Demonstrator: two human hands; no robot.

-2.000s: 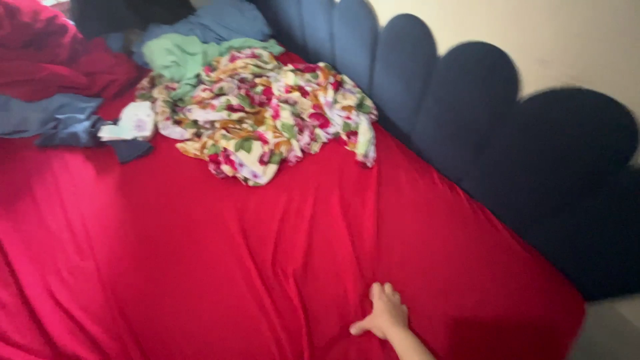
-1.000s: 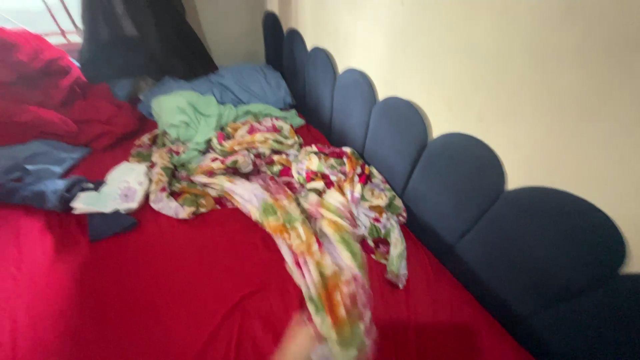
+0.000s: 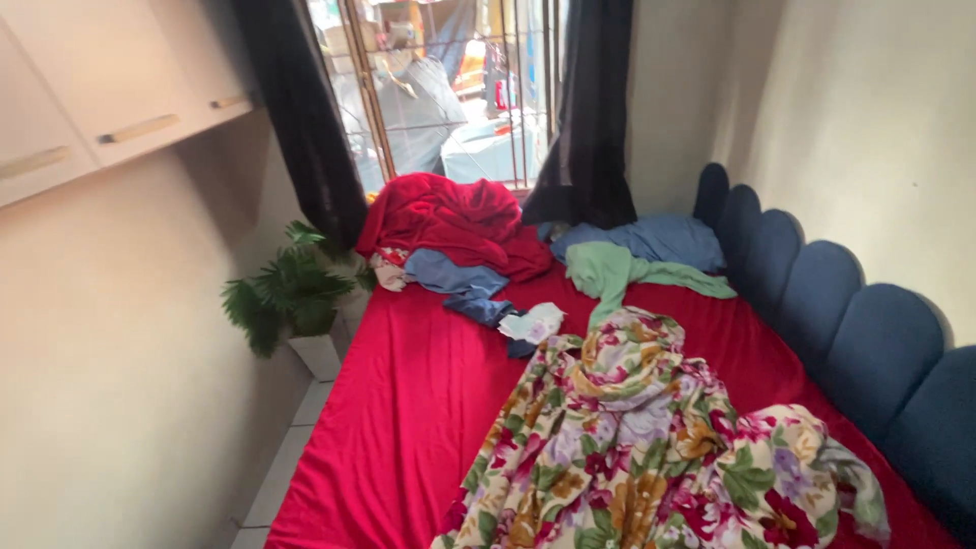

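Observation:
Neither my left hand nor my right hand shows in the head view now. A floral garment or cloth [image 3: 625, 442] lies spread over the near and middle part of the bed, running off the bottom edge of the view. Its far end is bunched and touches a light green garment [image 3: 602, 271]. Under it is the red bed sheet [image 3: 381, 412]. A small white cloth item [image 3: 534, 322] lies left of the floral cloth's far end, against blue clothing [image 3: 461, 280]. Whether a hand holds the floral cloth below the view cannot be seen.
A red blanket [image 3: 450, 221] is heaped below the barred window, with a blue-grey pillow [image 3: 656, 240] to its right. A dark blue scalloped headboard [image 3: 877, 351] borders the right side. At the left stand a potted plant [image 3: 290, 293] and wall cabinets [image 3: 130, 91]. Dark curtains [image 3: 587, 122] hang beside the window.
The floral cloth, bunched near the headboard two seconds ago, was drawn toward me and is now spread out. The hand seen earlier has left the view. The view has swung toward the window.

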